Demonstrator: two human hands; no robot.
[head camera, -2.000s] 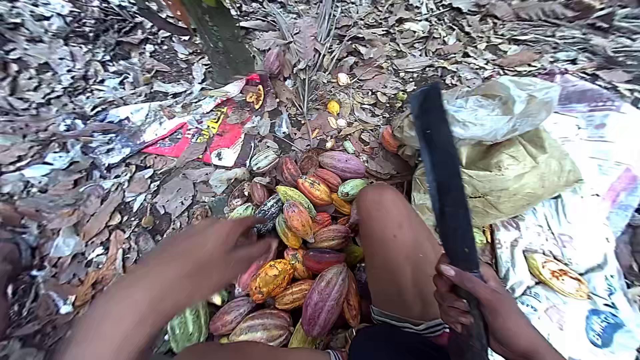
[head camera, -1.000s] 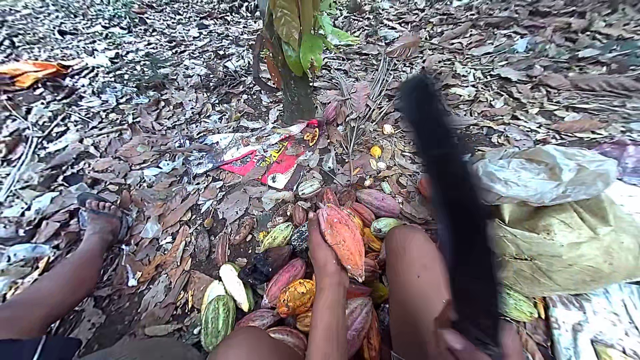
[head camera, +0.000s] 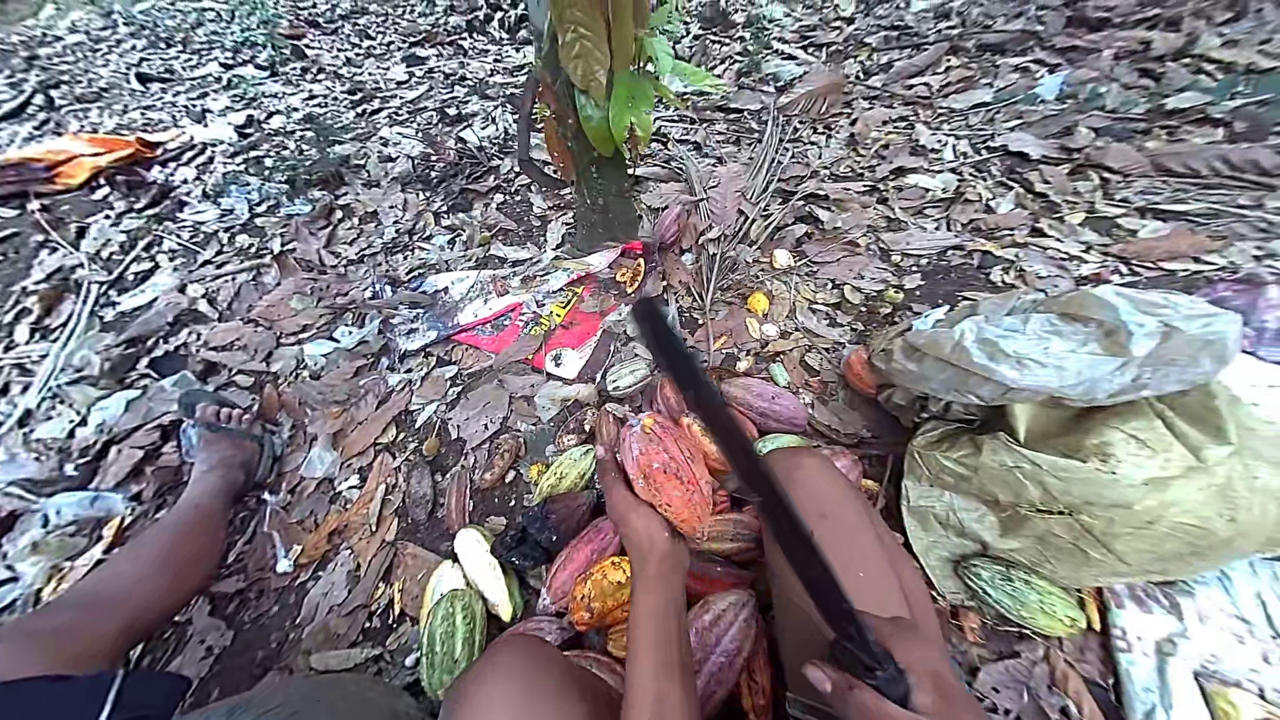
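My left hand (head camera: 640, 510) grips an orange-red cacao pod (head camera: 666, 474) above a heap of pods between my legs. In my right hand (head camera: 885, 680), at the lower right, is the handle of a machete. Its dark blade (head camera: 745, 450) slants up and left, the tip beyond the held pod. The blade overlaps the pod heap in view; whether it touches the held pod I cannot tell. Purple pods (head camera: 722, 640), a yellow-orange pod (head camera: 601, 593) and a green pod (head camera: 453, 642) lie around my left forearm.
A tan sack (head camera: 1090, 480) with a clear plastic bag (head camera: 1070, 340) on it stands at the right, a green pod (head camera: 1022, 597) in front. A tree trunk (head camera: 603, 190) rises ahead beside red plastic packaging (head camera: 570, 335). A sandaled foot (head camera: 228, 435) rests at the left on leaf litter.
My left hand was reaching over the heap two seconds ago and has since taken hold of the orange-red pod. The machete, upright earlier, now slants left and lower over the heap. The view has shifted left.
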